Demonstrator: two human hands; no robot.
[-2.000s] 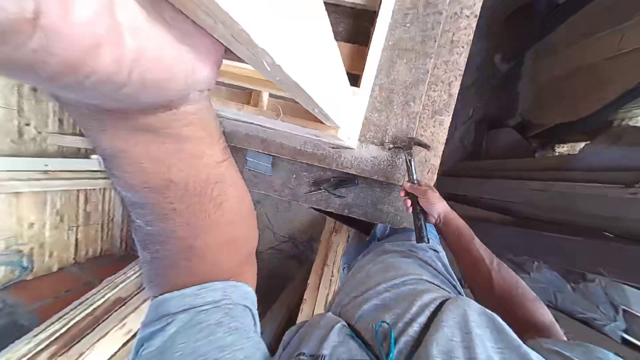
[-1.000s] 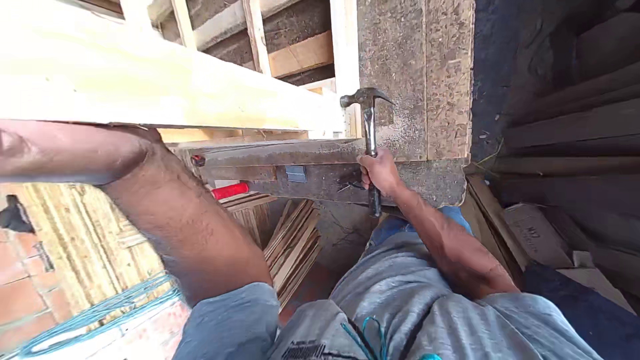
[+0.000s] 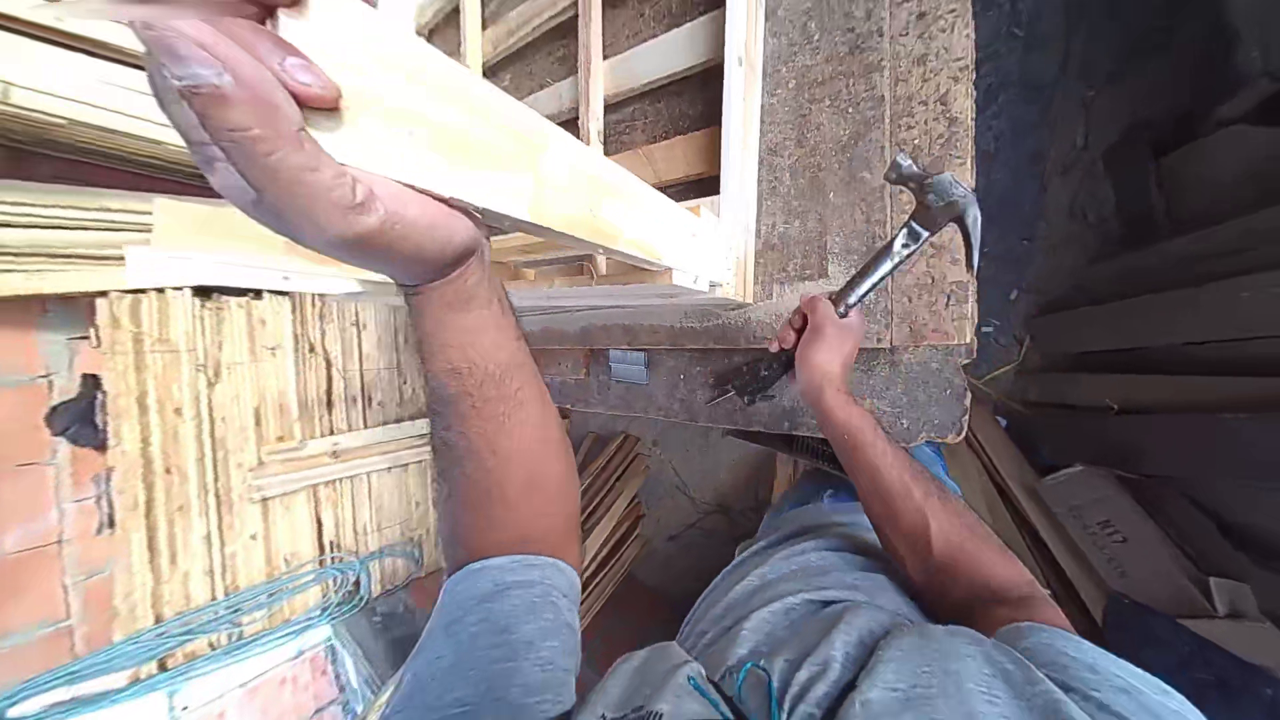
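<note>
My left hand (image 3: 290,165) holds the upper edge of a pale wooden board (image 3: 520,150), fingers over its face at the upper left. That board slants down right to the corner of a wooden frame with several slats (image 3: 740,150). My right hand (image 3: 825,340) grips the handle of a claw hammer (image 3: 890,265), its head up and to the right above the worn wooden workbench (image 3: 830,130). A strip of staples or brads (image 3: 628,366) lies on the bench's front ledge, left of some dark nails (image 3: 735,385).
Stacked boards (image 3: 70,235) are at the left, above upright wood pieces (image 3: 250,400) against a brick wall (image 3: 25,480). Blue-green cord (image 3: 250,610) lies coiled at the lower left. A cardboard box (image 3: 1125,535) and dark timber (image 3: 1160,330) are at the right.
The hammer has tilted, its head now up and to the right of my right hand. My left hand's fingers now show on the board. The view has shifted.
</note>
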